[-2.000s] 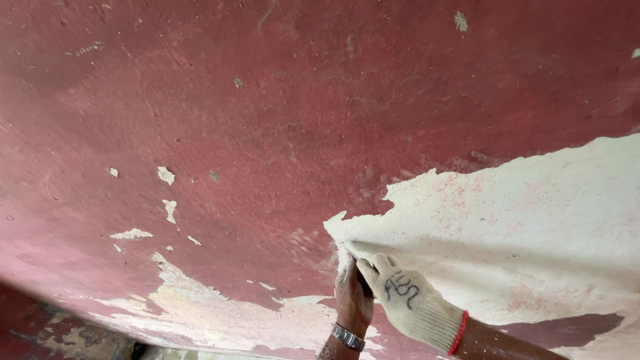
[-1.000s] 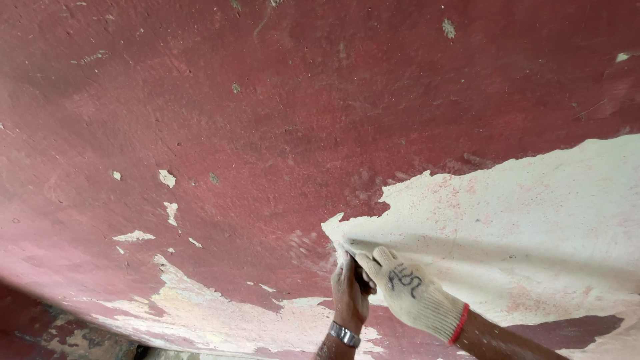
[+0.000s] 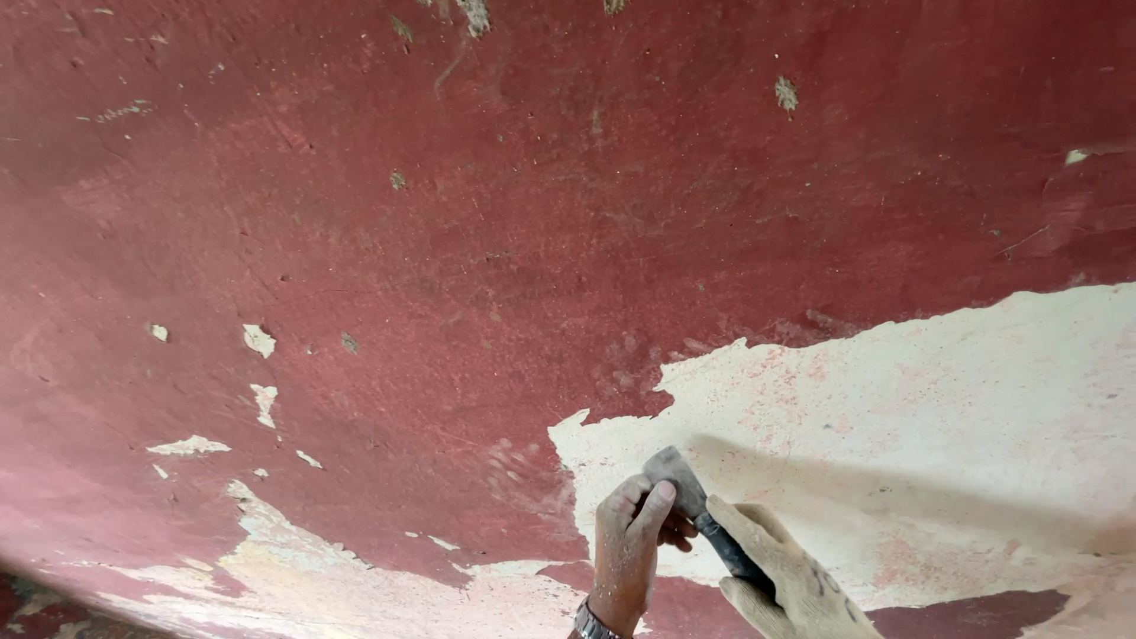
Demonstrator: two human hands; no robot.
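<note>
A putty knife (image 3: 676, 479) with a grey metal blade and black handle is held in my right hand (image 3: 790, 568), which wears a cream knitted glove with dark markings. Its fingers lie around the handle. My left hand (image 3: 628, 541), bare and dusty, with a metal-banded wristwatch (image 3: 593, 619), has its thumb and fingers at the blade, apparently pinching its edge. Behind both hands is a wall with dark red paint (image 3: 497, 266) and a broad exposed whitish patch (image 3: 887, 426) with a ragged edge.
Small chipped spots (image 3: 259, 341) dot the red paint at the left. A longer pale, peeled area (image 3: 293, 559) runs along the lower left. At the bottom left corner lies a dark, mottled surface (image 3: 53, 612). A soft shadow crosses the whitish patch.
Both hands have moved down and to the right, away from the ragged paint edge. The putty knife's blade, mostly hidden before, now shows between the hands.
</note>
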